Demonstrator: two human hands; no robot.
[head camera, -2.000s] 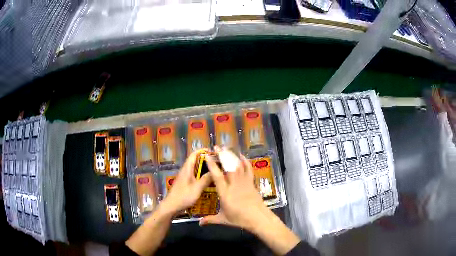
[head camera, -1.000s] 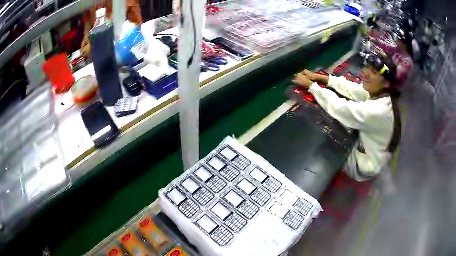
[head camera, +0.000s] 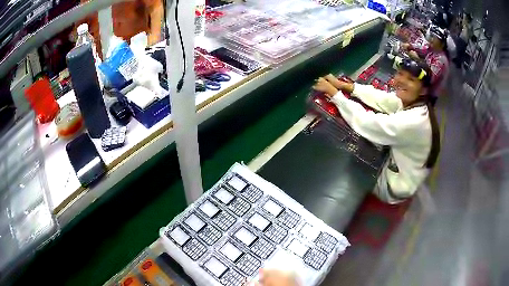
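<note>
Thin dark-outlined front panels (head camera: 258, 221) lie in rows on a thick white sheet stack (head camera: 322, 273) at lower centre. A blurred hand, apparently my right hand (head camera: 280, 276), is cut off by the bottom edge over the stack's near part; whether it holds anything is unclear. My left hand is out of the picture. At the lower left, orange phone bodies (head camera: 154, 273) show at the frame edge in a clear tray, mostly cut off.
A white post (head camera: 186, 123) rises behind the stack beside the green strip (head camera: 134, 215). A cluttered white shelf (head camera: 58, 198) holds a black smartphone (head camera: 85, 160), tape roll (head camera: 68, 120) and blue box (head camera: 146, 106). A seated person (head camera: 385, 120) works at the right near red units.
The view has swung right from the orange bodies to the neighbouring station. Both hands left view by one second ago; now one hand shows at the bottom edge over the white stack.
</note>
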